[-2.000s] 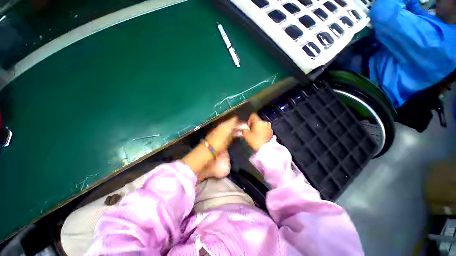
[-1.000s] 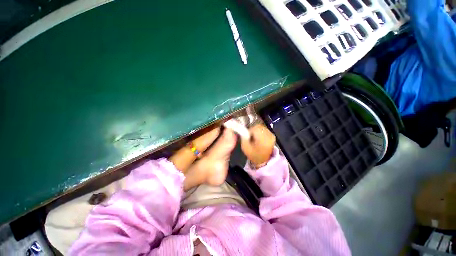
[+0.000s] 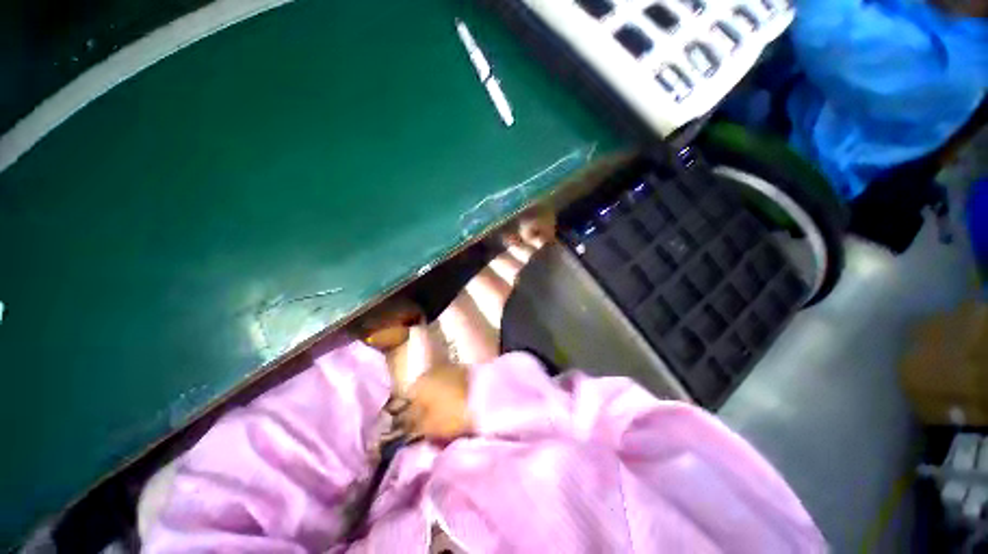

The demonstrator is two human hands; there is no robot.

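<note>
A bare foot (image 3: 473,321) rises from my lap to the bench edge, toes at the edge, with pale bands across it. My left hand (image 3: 390,326) is by the ankle at the bench edge, partly hidden; its fingers are unclear. My right hand (image 3: 433,403) is blurred at the heel and ankle, fingers pointing left; whether it holds anything cannot be told. No white cloth shows clearly.
The green bench (image 3: 271,141) carries a white pen (image 3: 484,74). A white compartment tray (image 3: 679,114) with dark watches is at upper right. A black divided tray (image 3: 693,287) sits beside a wheel (image 3: 829,233). A blue-clad person (image 3: 878,97) is at right.
My right hand has moved down and left from the toes to the heel. My left hand has drawn back towards the ankle. The white thing at the toes no longer shows.
</note>
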